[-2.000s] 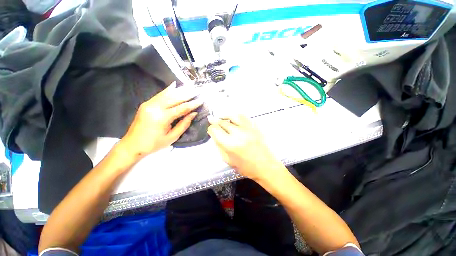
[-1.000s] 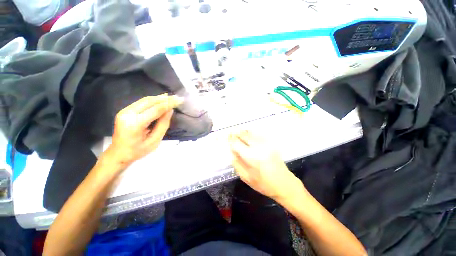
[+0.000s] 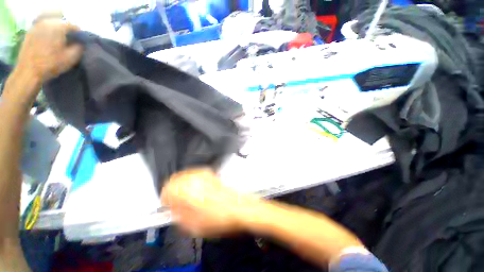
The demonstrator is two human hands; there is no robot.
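The dark grey garment (image 3: 154, 98) is stretched between my hands, lifted off the left part of the white table. My left hand (image 3: 50, 48) is raised at the upper left and closed on one end of the cloth. My right hand (image 3: 193, 199) is low at the table's front edge, blurred, at the cloth's lower end; its fingers look closed on it. The sewing machine (image 3: 318, 74) stands behind, its needle area (image 3: 268, 101) right of the cloth. Scissors with green and yellow handles (image 3: 330, 127) lie on the table at the right.
A large dark grey garment heap (image 3: 446, 196) hangs and lies right of the table. The control panel (image 3: 387, 77) is at the machine's right end. A yellow-handled object (image 3: 33, 212) is at far left. More cloth and a red item (image 3: 301, 41) lie behind the machine.
My left hand has moved up and left, lifting the garment away from the needle. My right hand has moved left and down to the cloth. The view has tilted up.
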